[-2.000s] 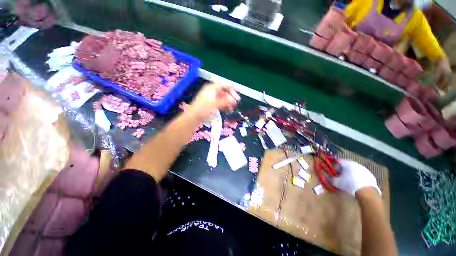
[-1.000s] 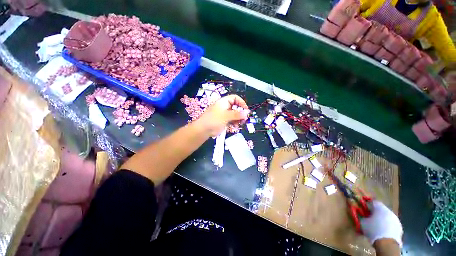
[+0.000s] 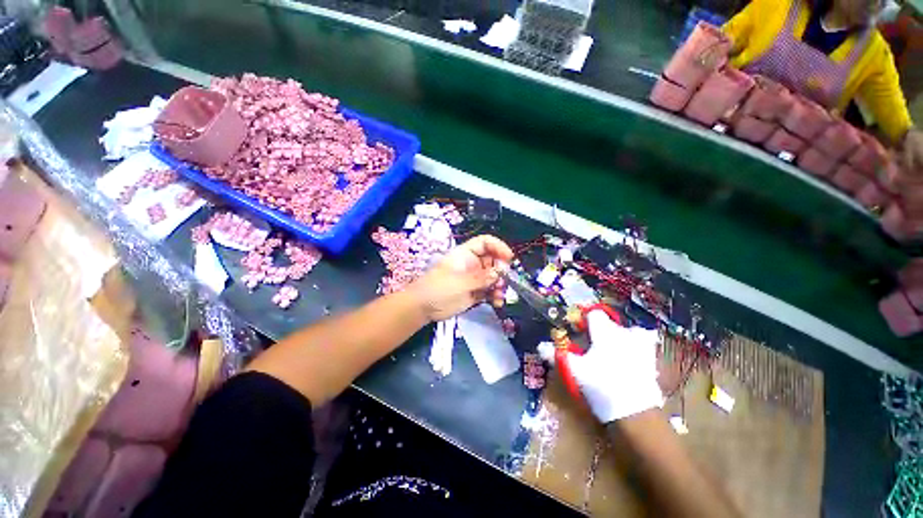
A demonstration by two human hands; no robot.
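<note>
My left hand [image 3: 468,277], bare, is over the bench with its fingertips pinched together. Whether a small piece is between them is too small to tell. My right hand [image 3: 617,366], in a white glove, is closed on red-handled cutters [image 3: 567,372]. Their metal jaws point left and reach to my left fingertips. Tiny pink pieces [image 3: 403,255] lie in a loose group behind my left wrist. Red and black wires [image 3: 617,278] with small parts lie tangled beyond the cutters. White flat strips [image 3: 488,344] lie beside my left forearm.
A blue tray [image 3: 349,225] heaped with pink pieces holds one pink housing [image 3: 202,126] at the left. A cardboard mat [image 3: 769,445] is under my right arm. A green belt [image 3: 486,121] runs behind the bench. A person in yellow [image 3: 810,51] sits beyond a row of pink housings [image 3: 769,111].
My right hand has moved left from the cardboard mat with the cutters, bringing the jaws to my left fingertips. My left hand was pinched near the wires before and has shifted slightly.
</note>
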